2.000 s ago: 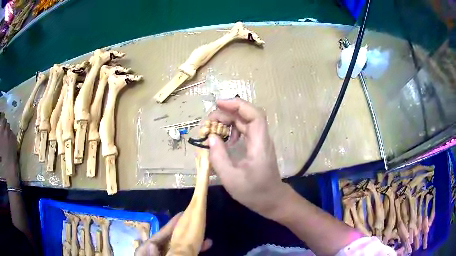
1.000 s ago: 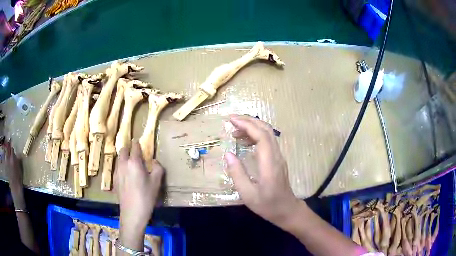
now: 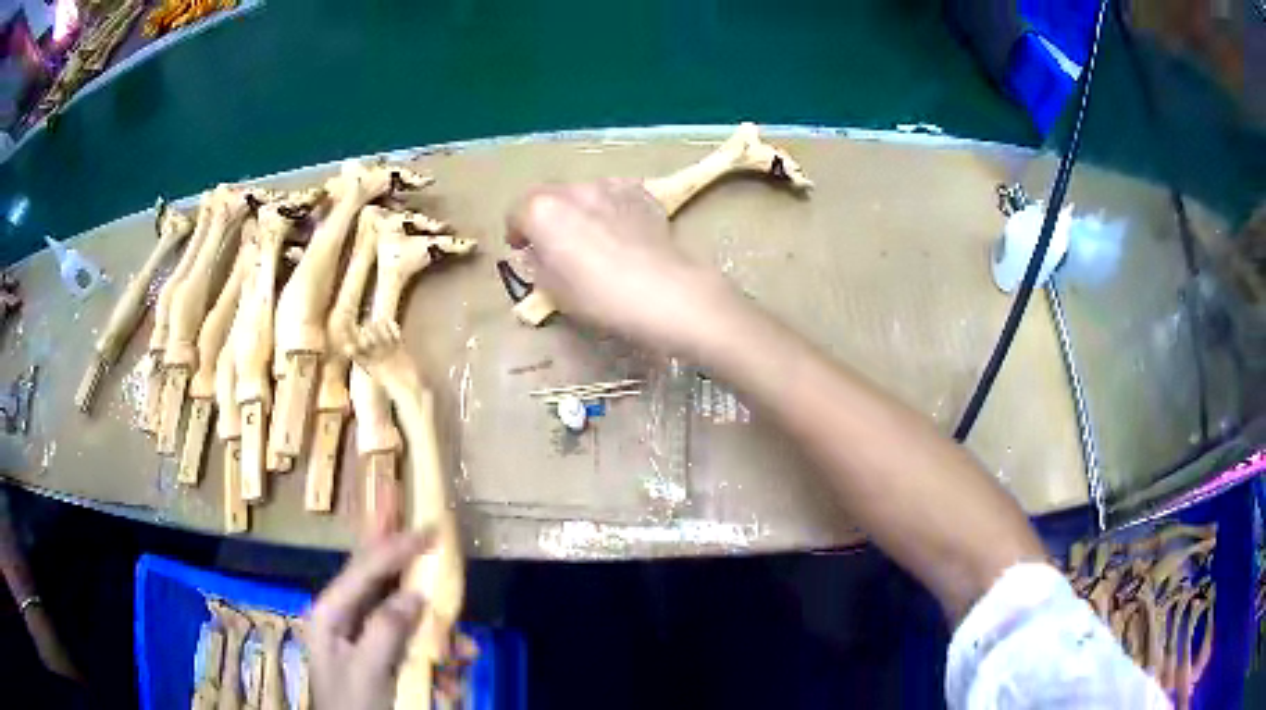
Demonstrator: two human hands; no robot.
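Observation:
My left hand (image 3: 364,631) is shut around the lower part of a tan figure leg (image 3: 433,499) in front of the bench edge. Its small toed foot points up and overlaps the row of legs; I see no dark band on it. My right hand (image 3: 597,250) is over the middle of a single leg (image 3: 715,164) lying apart. Its fingertips are hidden, so I cannot tell if it holds anything. A black strap (image 3: 514,282) shows just below the fingers, beside that leg's square peg end.
A row of legs (image 3: 299,333) with dark bands lies left. Thin sticks (image 3: 586,390) and a white-and-blue piece (image 3: 574,412) lie on the pad. Blue trays (image 3: 174,590) of legs stand below. A black cable (image 3: 1020,305) and metal rod (image 3: 1076,388) are right. Another person's arm (image 3: 31,610) shows at far left.
My left hand has left the row and moved down with a leg in it. The leg at the row's right end is gone from there. My right hand has moved up-left over the single leg.

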